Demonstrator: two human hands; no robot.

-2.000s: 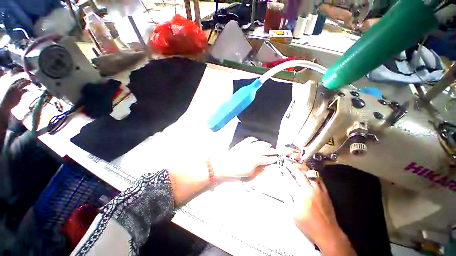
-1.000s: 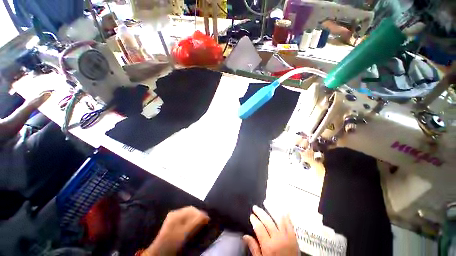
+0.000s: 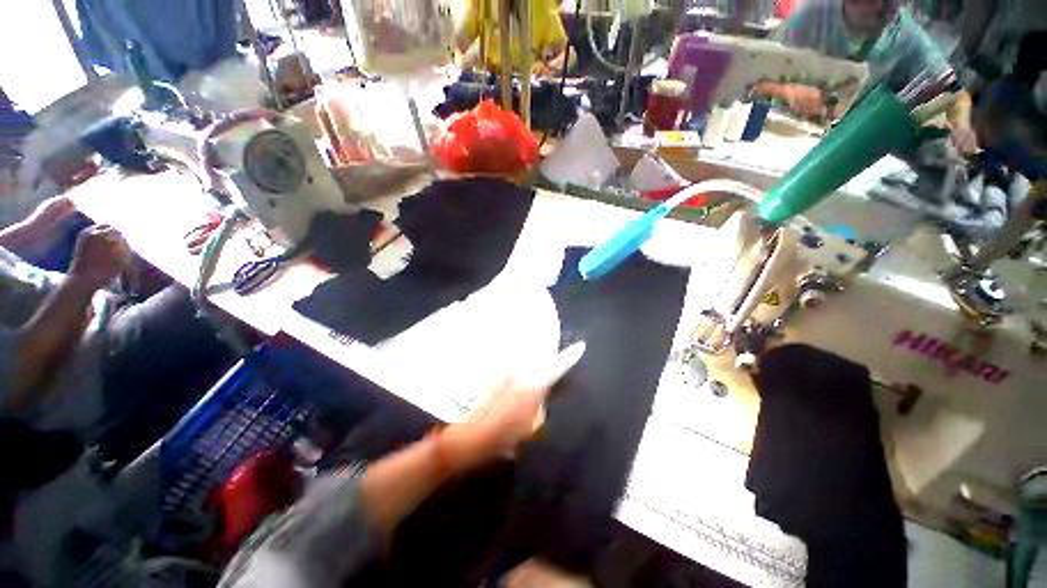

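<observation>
A long black cloth piece (image 3: 620, 345) lies on the white table left of the needle area and hangs over the front edge. My left hand (image 3: 505, 411) is blurred at its left edge, fingers pointing toward the cloth; whether it grips the cloth cannot be told. My right hand (image 3: 542, 574) is mostly cut off by the bottom edge, low by the hanging cloth, and its fingers are unclear. The cream sewing machine (image 3: 918, 333) stands at the right; the presser foot (image 3: 710, 333) is right of the cloth and apart from it. Another black stack (image 3: 821, 448) lies before the machine arm.
A jagged black stack (image 3: 448, 247) lies at left beside the neighbouring machine (image 3: 276, 172), with dark scissors (image 3: 258, 272) near it. A blue lamp (image 3: 620, 244) hangs over the cloth. A blue crate (image 3: 235, 425) is below the table. A person's hand (image 3: 101, 250) is at far left.
My left hand has risen from below the table edge to the cloth's left side. My right hand has dropped toward the bottom edge. The cloth's upper end lies nearer. The view has shifted left.
</observation>
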